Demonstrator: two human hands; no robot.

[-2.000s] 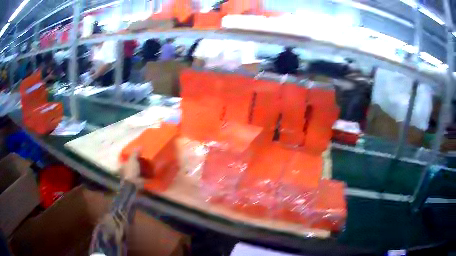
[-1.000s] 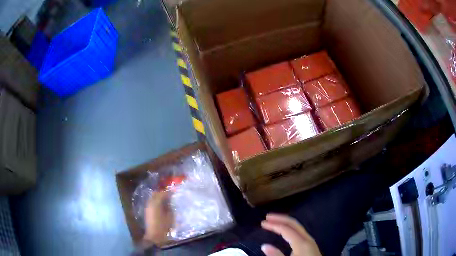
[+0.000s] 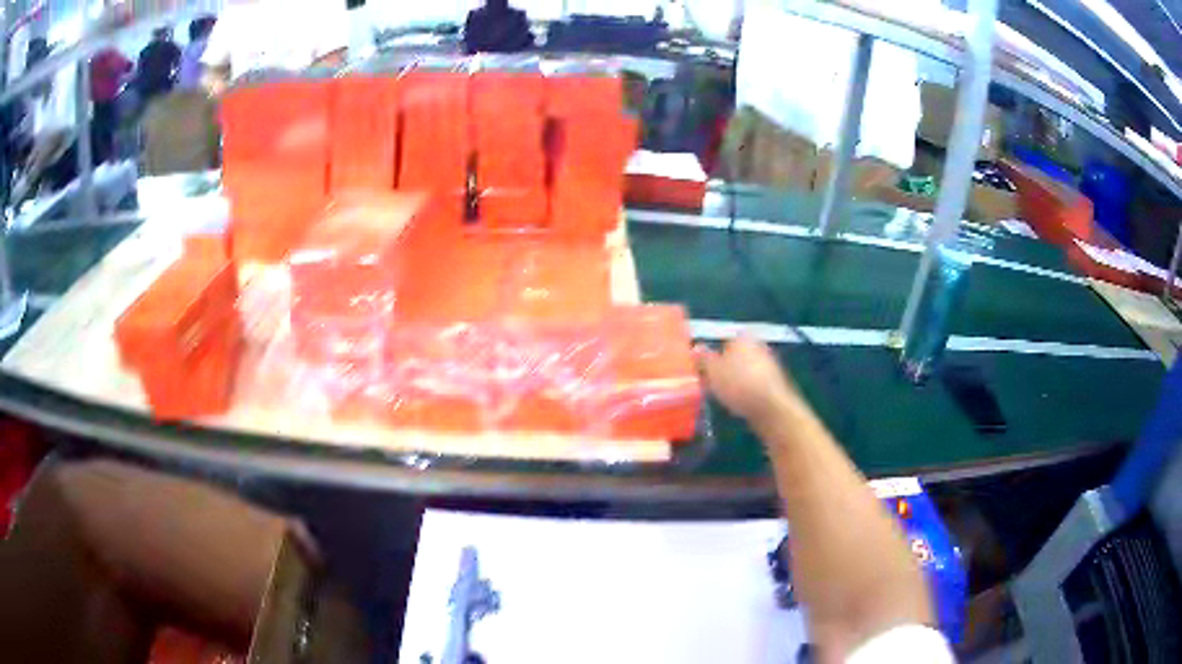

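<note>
Orange product boxes in clear, wrinkled film (image 3: 544, 370) lie in a row along the front of the pale plywood board (image 3: 78, 318). My right hand (image 3: 741, 372) reaches over the sealer to the right end of this row. Its fingertips are at the edge of the rightmost bagged box (image 3: 655, 376); blur hides whether they grip it or its film. My left hand is not in view. The sealer's white bed (image 3: 583, 584) is at the bottom, with its blue control unit (image 3: 936, 558) partly behind my right forearm.
Upright orange boxes (image 3: 434, 149) stand behind the bagged row. Matt orange boxes (image 3: 188, 337) are at the board's left. An open brown carton (image 3: 156, 545) is at lower left. A teal bottle (image 3: 936, 311) and dark flat object (image 3: 975, 398) rest on the green conveyor (image 3: 817, 285). People stand behind.
The view has swung from the floor and the carton of wrapped boxes up to the bench. My right hand is now at the bagged row; my left hand has left the picture.
</note>
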